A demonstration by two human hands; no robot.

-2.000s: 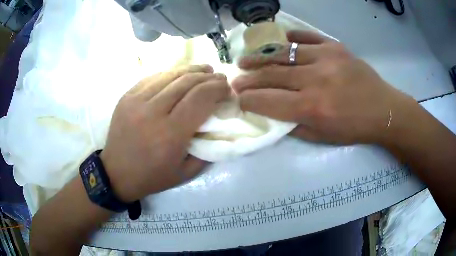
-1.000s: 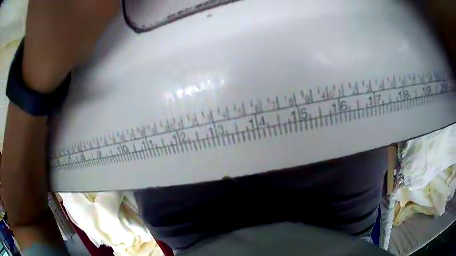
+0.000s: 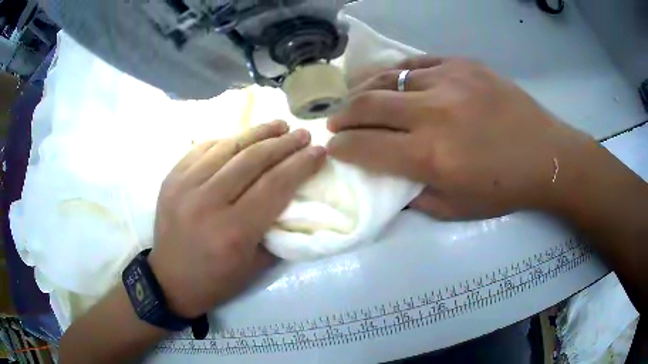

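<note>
The cream fabric garment piece [image 3: 92,170] lies over the left of the table and under both hands, glaring white beneath the lamp. Its rolled, rounded edge [image 3: 320,231] bulges between the hands toward me. My left hand [image 3: 220,213] lies on the cloth, fingers extended toward the needle area, thumb hidden. My right hand [image 3: 462,135] holds the cloth from the right, its fingertips almost meeting the left ones. The sewing machine head [image 3: 163,43] hangs above, with a tan cylinder [image 3: 315,89] just beyond the fingertips. The needle and presser foot are hidden.
The white table [image 3: 398,263] has a printed ruler [image 3: 369,323] along its curved front edge. A black loop of a tool [image 3: 551,6] shows at the far right rear. Pale cloth [image 3: 600,323] lies below the table at the lower right.
A second ago the view was low over the ruler and lap, with no cream cloth on the tabletop in view. Now both hands are on the cloth under the machine head, much as two seconds ago.
</note>
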